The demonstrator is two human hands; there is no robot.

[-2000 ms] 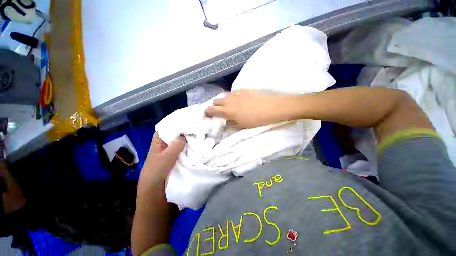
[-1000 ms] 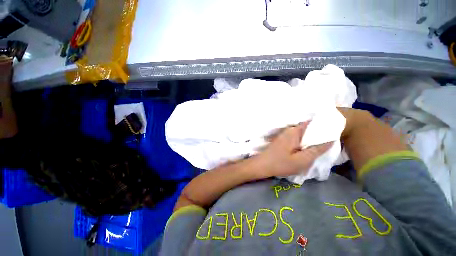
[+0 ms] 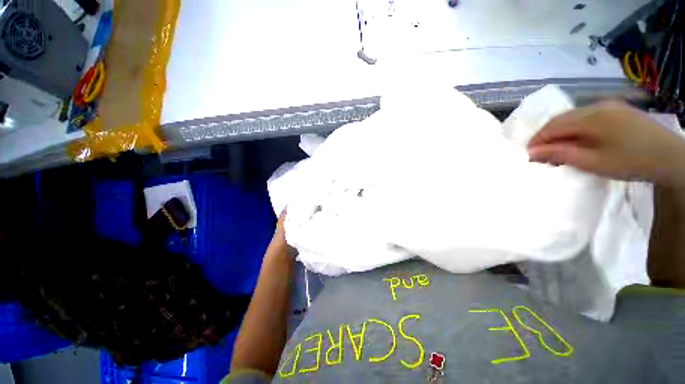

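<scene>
A white garment [image 3: 443, 180], overexposed, is spread between my hands above my lap, and its upper part touches the grey table edge. My right hand [image 3: 582, 142] is at the right, slightly blurred, with fingertips pinching the cloth near its upper right corner. My left hand [image 3: 282, 225] is at the garment's left side, mostly hidden under or behind the cloth; its fingers cannot be seen. Part of the cloth hangs down at the right below my right forearm.
The white table [image 3: 263, 60] has a grey ruler-like edge strip [image 3: 278, 124]. Yellow-brown tape [image 3: 113, 142] and orange-red-handled scissors [image 3: 90, 82] are at its left end, near a grey vented machine [image 3: 37, 37]. Blue bins [image 3: 218, 240] and dark patterned cloth [image 3: 158, 300] lie below. Cables [image 3: 640, 69] are at upper right.
The bunched garment is now spread wider. My right hand has come out from behind the cloth and moved right. My left hand has moved left, from the front of the cloth to its left side.
</scene>
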